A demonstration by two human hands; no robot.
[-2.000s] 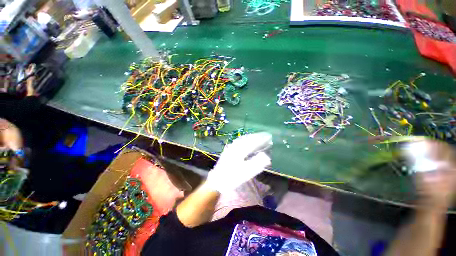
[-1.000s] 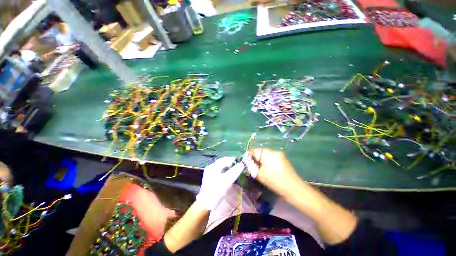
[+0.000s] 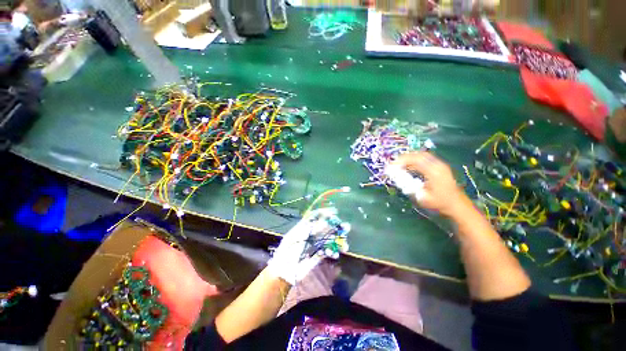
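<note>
My left hand [image 3: 300, 248], in a white glove, holds a wired circuit board [image 3: 333, 240] at the bench's front edge. Red and yellow wires with a small white end stick up from the board. My right hand [image 3: 427, 179], mostly bare with white on the fingers, is over the front right part of the pile of purple and white connector leads [image 3: 377, 145]. Its fingertips touch the pile; whether they pinch a lead cannot be told.
A large tangle of wired boards [image 3: 213, 144] lies left, another pile [image 3: 556, 199] right. A white-framed tray [image 3: 439, 55] and red sheet [image 3: 559, 89] lie at the back. An open cardboard box [image 3: 82, 274] with green boards stands at lower left. A teal wire bundle [image 3: 331, 26] lies at the far side.
My right hand came from the right-hand pile to my left hand, then moved away to the lead pile. My left hand, seen without a board at first, now holds one.
</note>
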